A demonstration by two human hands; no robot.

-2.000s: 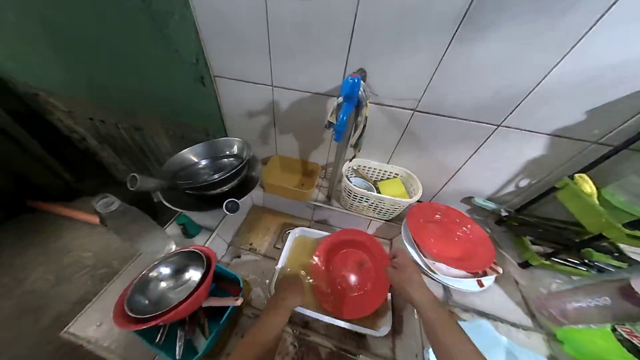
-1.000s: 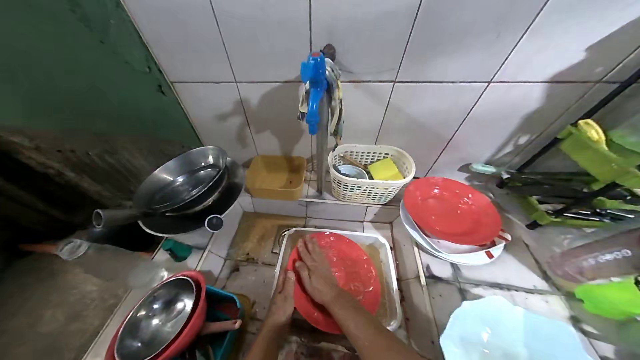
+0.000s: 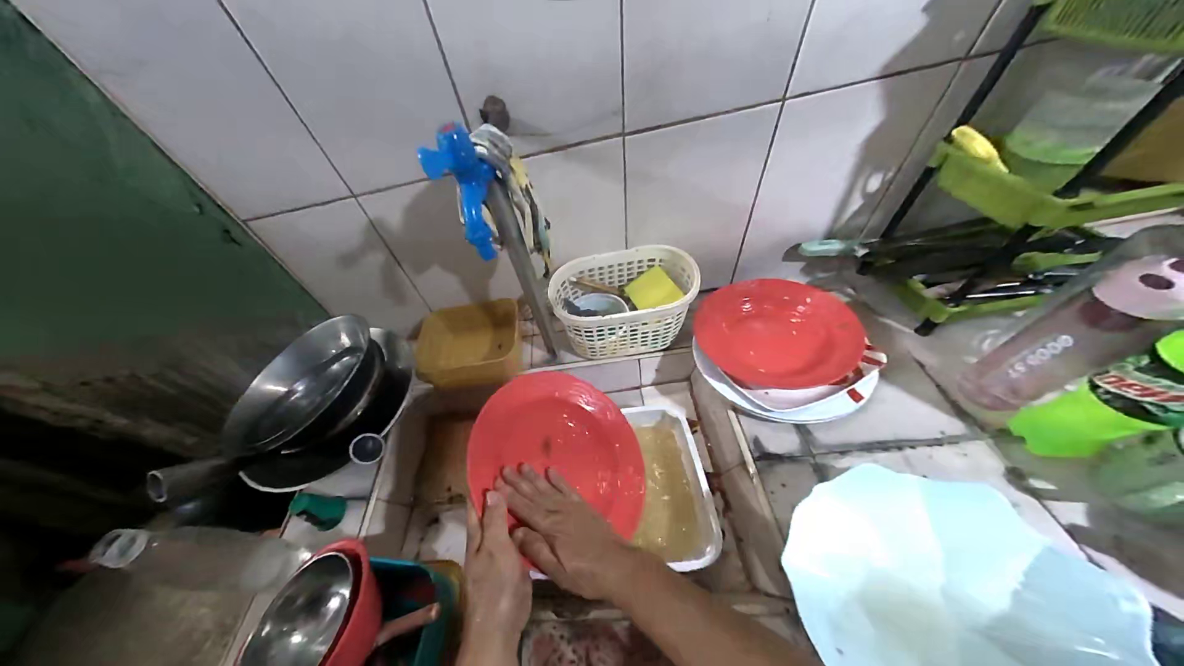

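A wet red plate (image 3: 555,435) is tilted above a white rectangular basin (image 3: 708,499) of cloudy, brownish water in the tiled sink. At its lower left rim, my left hand (image 3: 495,564) grips the plate. My right hand (image 3: 560,532) lies with its palm and fingers spread flat on the plate's face, beside the left. Right of the sink, another red plate (image 3: 777,333) tops a stack of white plates (image 3: 823,412). A cream plastic basket (image 3: 624,328) behind the sink holds a yellow sponge (image 3: 653,289) and a small cup.
A blue faucet (image 3: 467,180) on a pipe stands behind the sink, beside a tan plastic tub (image 3: 470,344). Pans (image 3: 310,388) and a steel bowl (image 3: 310,610) are at left. A pale blue scalloped dish (image 3: 953,573), bottles (image 3: 1110,398) and a green rack (image 3: 1008,190) stand at right.
Two seconds ago my hands were at opposite sides of the red plate; now they are close together, the right one on its face. The plate has shifted left over the basin since one second ago.
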